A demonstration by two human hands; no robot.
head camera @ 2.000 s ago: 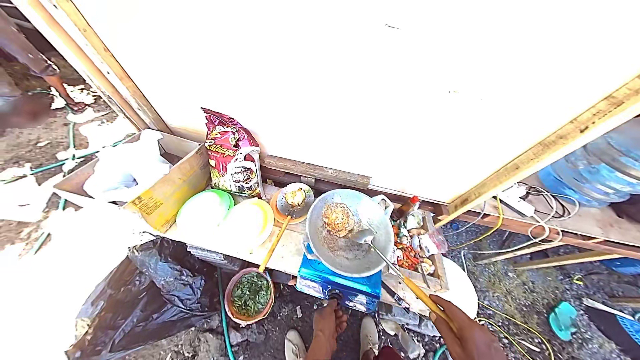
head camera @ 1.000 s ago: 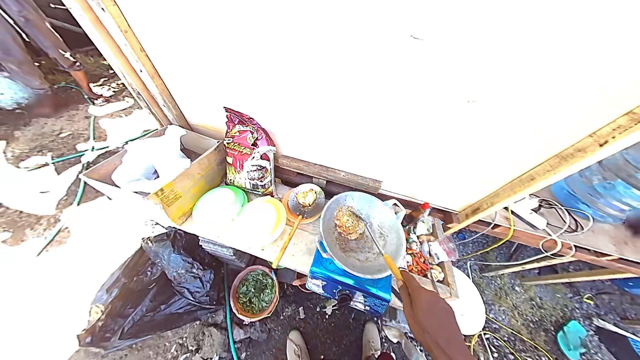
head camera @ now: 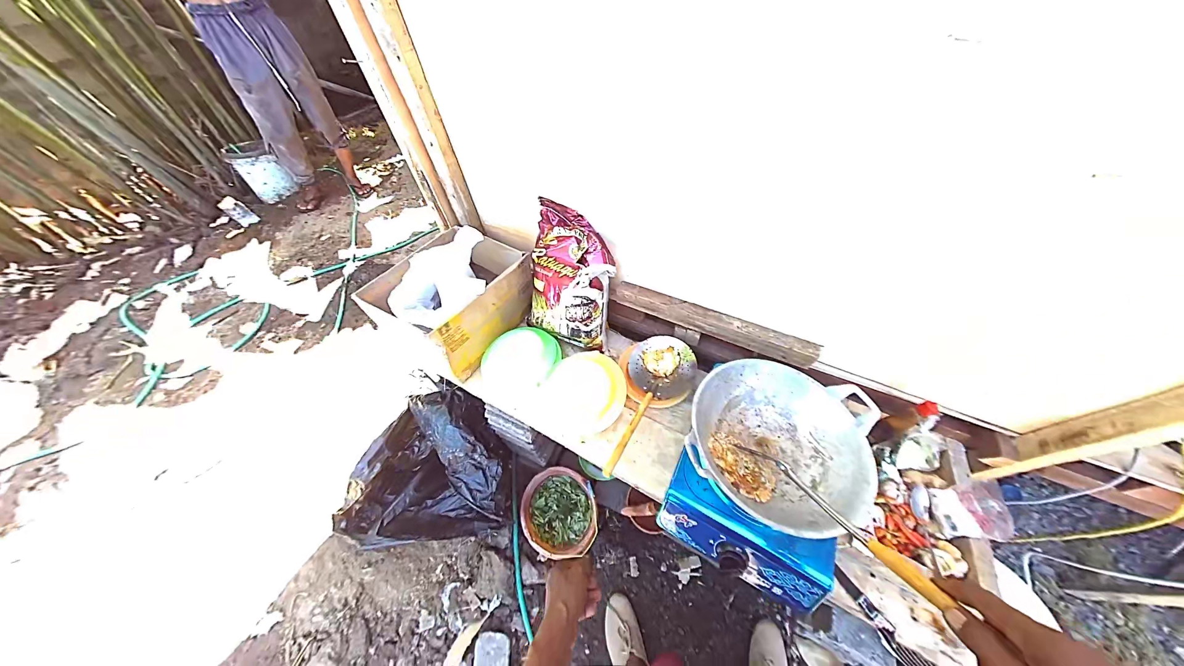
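My right hand (head camera: 985,615) grips the wooden handle of a metal cooking spatula (head camera: 899,566), whose head is in the orange-brown food (head camera: 743,467) in a wide metal wok (head camera: 823,453). The wok sits on a blue portable stove (head camera: 754,546). My left hand (head camera: 572,592) is at the near rim of a reddish-brown bowl (head camera: 532,532) of chopped greens (head camera: 561,511), its fingertips partly hidden. Left of the wok, a perforated skimmer (head camera: 680,377) with a wooden handle holds more food and rests over an orange-rimmed bowl.
A green-rimmed plate (head camera: 521,356), a yellow-rimmed plate (head camera: 585,393), a printed plastic bag (head camera: 572,277) and a cardboard box (head camera: 486,324) line the bench. A tray (head camera: 980,555) of red ingredients lies right of the stove. A black plastic bag (head camera: 421,472) is on the left. A person (head camera: 268,83) stands beyond.
My left hand, at the stove's front two seconds ago and out of view one second ago, is now at the bowl of greens. The food has moved toward the wok's near left side. The view has swung left.
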